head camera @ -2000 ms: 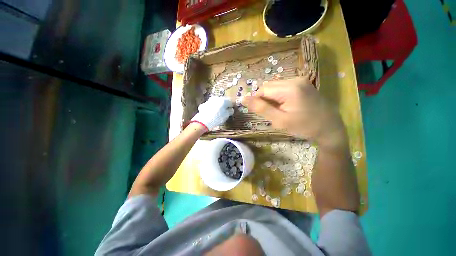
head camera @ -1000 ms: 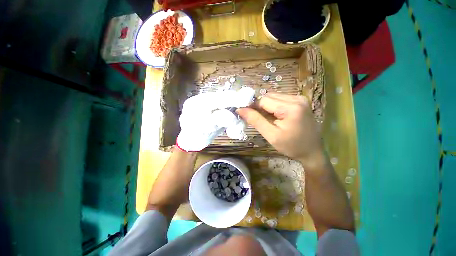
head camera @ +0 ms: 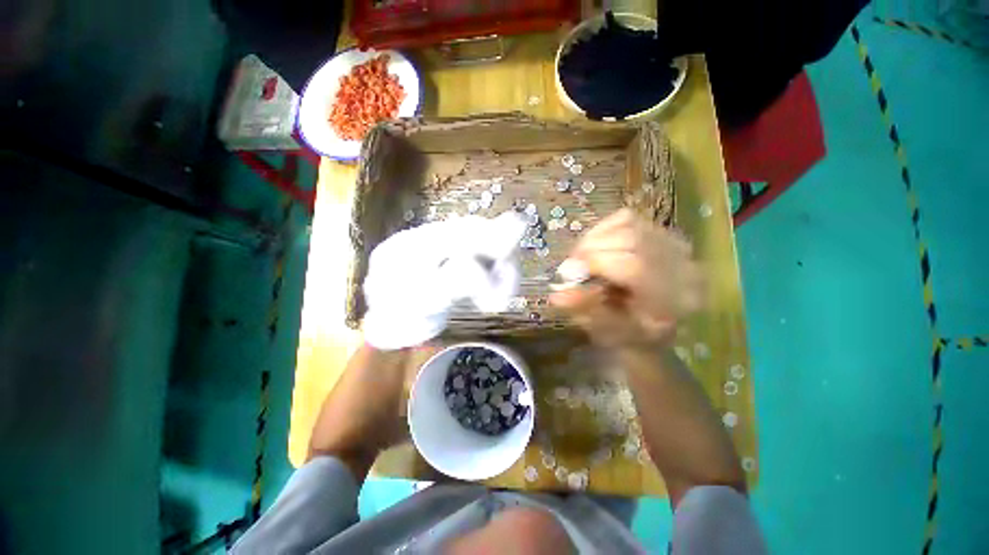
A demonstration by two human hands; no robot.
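A shallow brown cardboard carton (head camera: 499, 136) lies on the table, with small pale discs and dark pieces (head camera: 534, 222) scattered on its ribbed bottom. My left hand (head camera: 445, 273), in a white knitted glove, is over the carton's left front part, fingers bent; what it holds cannot be made out. My right hand (head camera: 629, 280), bare and blurred, is over the right front part, with a small pale round part (head camera: 572, 271) at its fingertips. A gap lies between the hands. A white bucket (head camera: 464, 461) with dark round parts stands in front of the carton, nearest me.
Pale rings (head camera: 596, 401) lie loose right of the bucket. A white dish (head camera: 310, 117) with orange parts is at upper left, a pale tub (head camera: 651, 108) of black parts at upper right. A red tray (head camera: 466, 20) is at the far end. A person in black stands beyond.
My hands met over the carton one second ago and are now apart; the right has moved back towards me. A black-sleeved arm now reaches to the black parts' tub.
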